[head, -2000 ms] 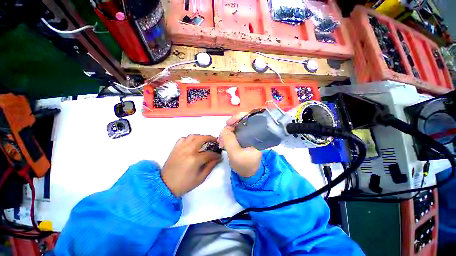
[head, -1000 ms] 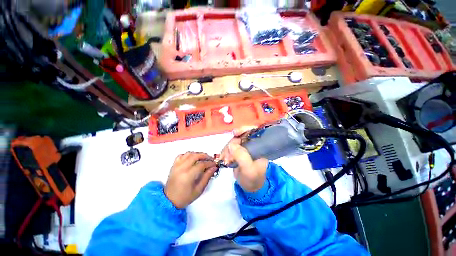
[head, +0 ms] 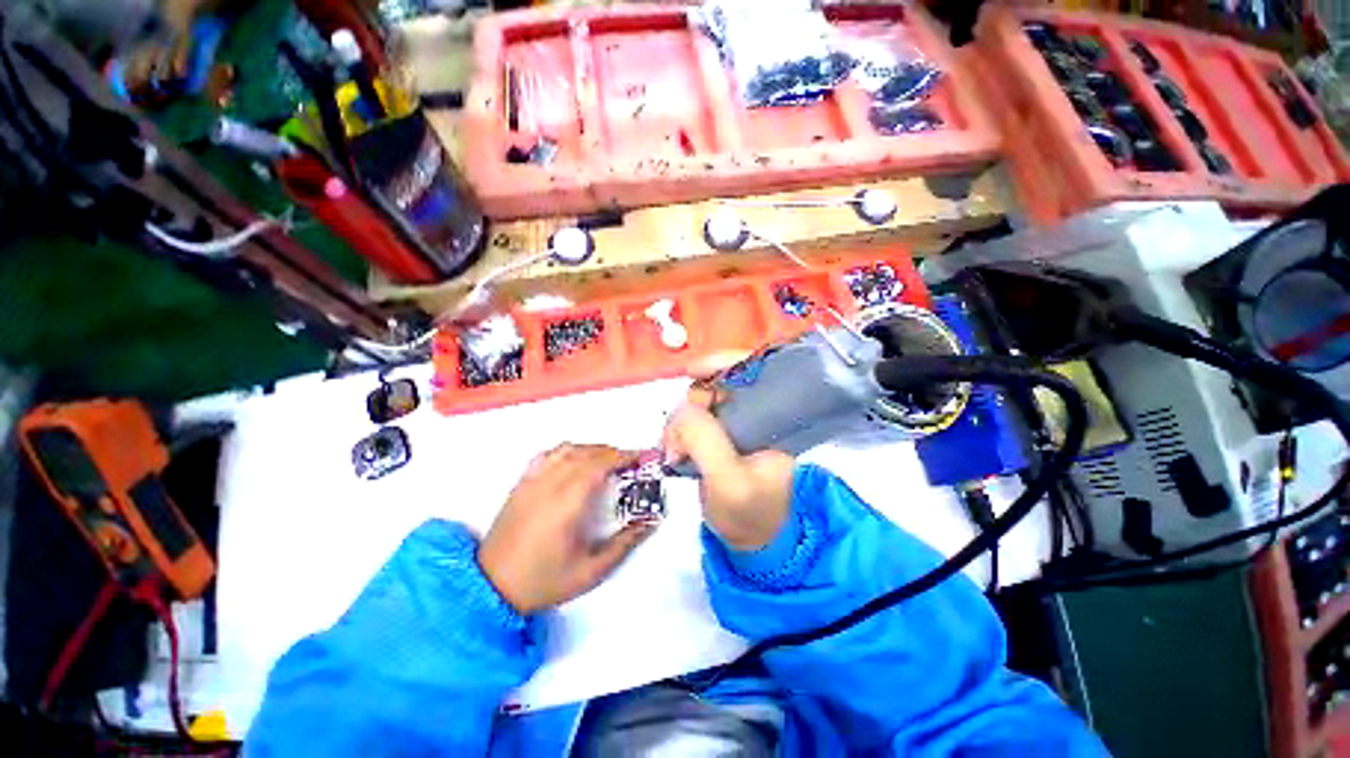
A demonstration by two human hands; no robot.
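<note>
My left hand (head: 560,529) holds a small device unit (head: 641,495) between thumb and fingers, over the white sheet (head: 444,489). The unit's face with small metallic parts shows. My right hand (head: 729,471) is closed around a fat grey tool (head: 792,397) with a thick black cable. The tool points left and down, its front end at the unit's upper right edge; the exact contact is hard to tell. Two more dark units, one (head: 381,452) below the other (head: 394,398), lie at the left of the sheet.
A narrow red parts tray (head: 563,385) lies behind my hands. A round container (head: 955,407) stands right of the tool. Larger pink trays (head: 652,185) sit behind the wooden ledge (head: 518,267). An orange multimeter (head: 119,496) is at left, a pen holder (head: 415,200) at back left.
The unit in my left hand is turned so that more of its face shows. The grey tool stays in my right hand, close to it. The camera view has shifted.
</note>
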